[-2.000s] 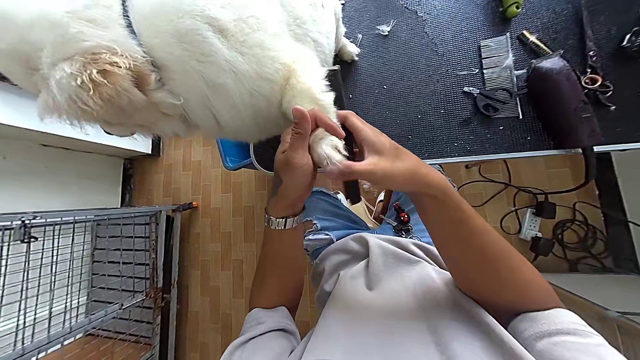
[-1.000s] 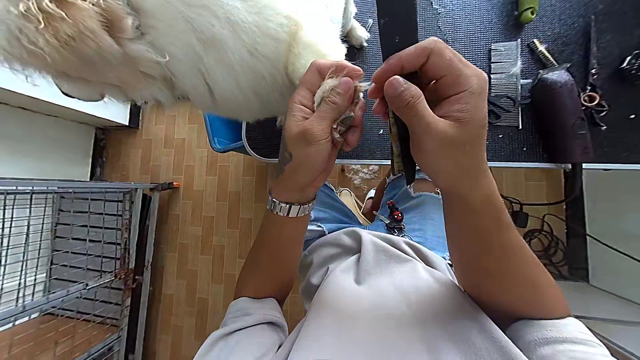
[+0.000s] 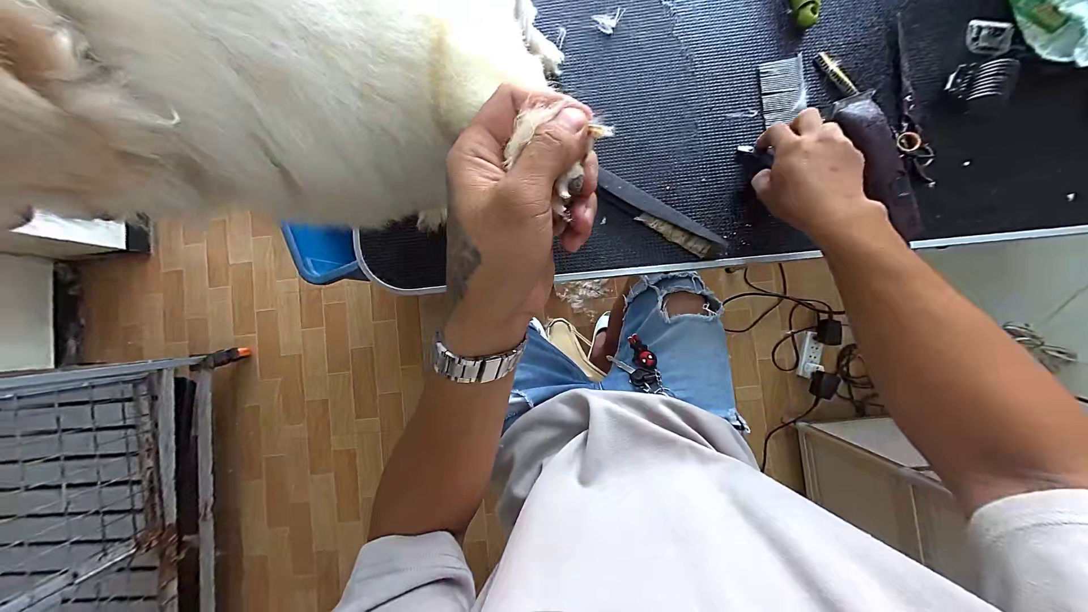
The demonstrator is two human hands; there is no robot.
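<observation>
My left hand is closed around a paw of the white, long-haired dog; its thumb presses over the paw, with claws and pads showing. My right hand is over the grooming table, with its fingers on a small dark tool whose end shows at the left; whether it is gripped cannot be told. Just above that hand lies a metal comb, and a dark hair clipper is right beside it. A long dark file-like tool lies on the table between my hands.
The black ribbed tabletop also bears long scissors, clipper guards, a green object and hair tufts. A blue bin stands by its left edge. A metal cage is at lower left; cables and a power strip lie below right.
My right hand has left the long dark tool, which it held a second ago, on the table and moved right to the tools by the clipper. My left hand keeps hold of the paw.
</observation>
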